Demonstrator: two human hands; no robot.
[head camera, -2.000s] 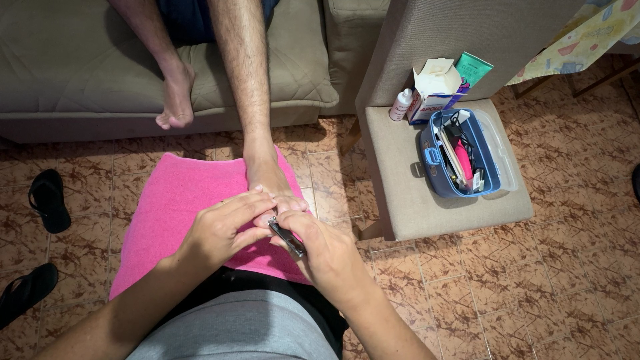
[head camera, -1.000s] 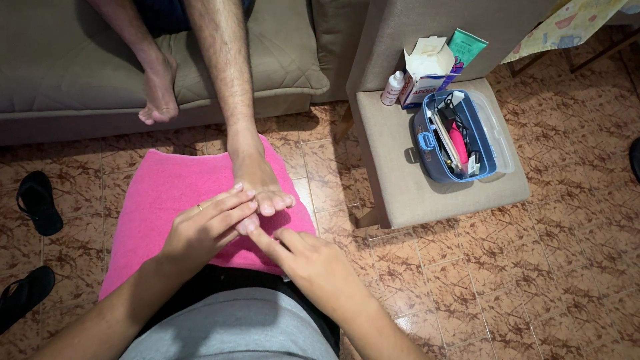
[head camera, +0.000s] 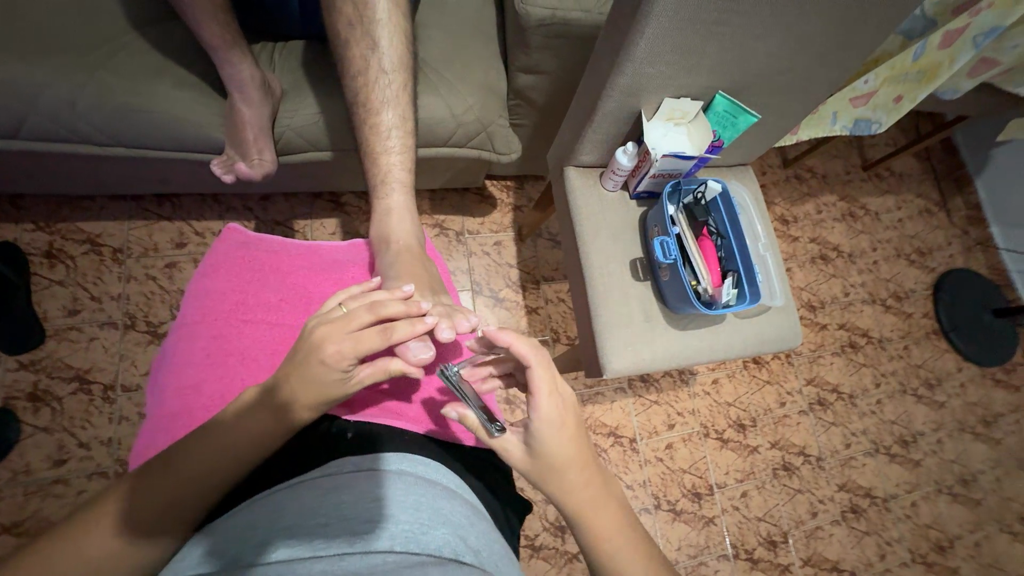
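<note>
Another person's bare foot (head camera: 412, 276) rests on a pink towel (head camera: 240, 320) spread over my lap. My left hand (head camera: 352, 344) lies across the toes of that foot, fingers extended and touching them; a ring is on one finger. Just right of the big toe, my right hand (head camera: 528, 392) holds a metal nail clipper (head camera: 472, 398) loosely between thumb and fingers, its lever swung out. The clipper's jaws are near the big toe but apart from it.
At right, an upholstered chair (head camera: 680, 352) bears a blue plastic case (head camera: 660, 276) of tools, a small bottle (head camera: 620, 166), an opened box (head camera: 664, 172) and a green tube (head camera: 730, 120). Behind is a sofa (head camera: 456, 96). A black round base (head camera: 976, 316) stands on the tiled floor.
My right hand has drawn back from the toes, and the nail clipper shows plainly in it. Two seconds ago both hands were together at the toes with the clipper.
</note>
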